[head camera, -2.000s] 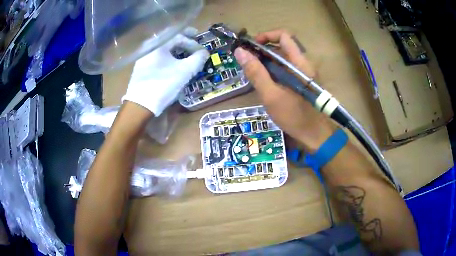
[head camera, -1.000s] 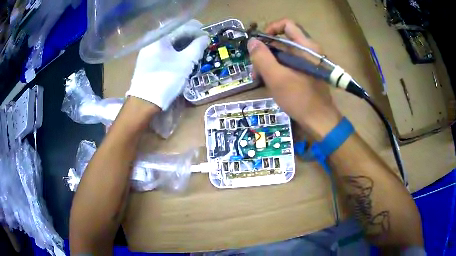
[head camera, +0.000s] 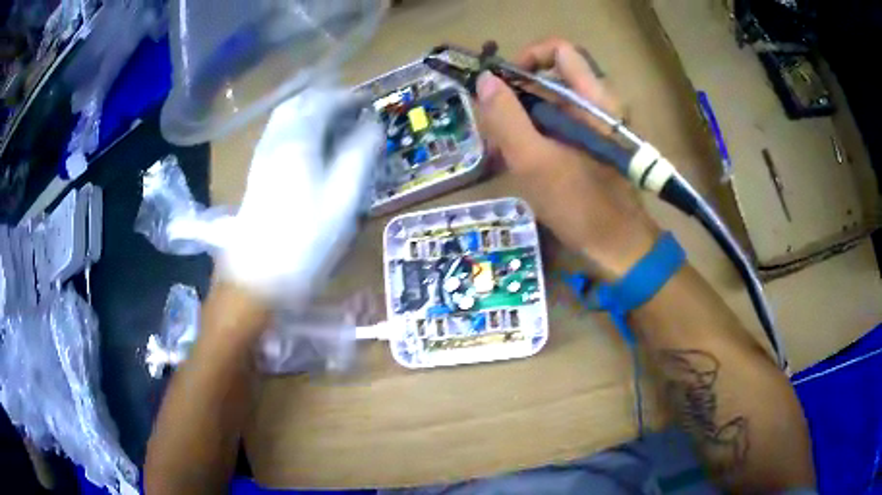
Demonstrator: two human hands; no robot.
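My right hand (head camera: 546, 145) holds the soldering iron (head camera: 580, 135), its tip end over the top edge of the far open power strip housing (head camera: 430, 174). That housing shows a green board with a yellow transformer. My left hand (head camera: 300, 193), in a white glove, is blurred at the left side of this housing and partly hides it; whether it holds anything cannot be told. A second open housing (head camera: 466, 353) lies nearer to me, its green board (head camera: 517, 290) facing up and its white cord running left into a clear plastic bag (head camera: 314, 338).
A clear fume hood (head camera: 193, 106) hangs at the upper left. Bagged cords (head camera: 174, 218) and stacked white power strips (head camera: 63, 242) lie left. A cardboard tray (head camera: 808, 218) with a blue pen (head camera: 713, 131) and thin metal tools stands right. The cardboard sheet (head camera: 416, 425) is underneath.
My left hand has moved down and left, away from the middle of the far housing. The iron's tip end has shifted slightly left. Both housings sit slightly further left in view than one second ago.
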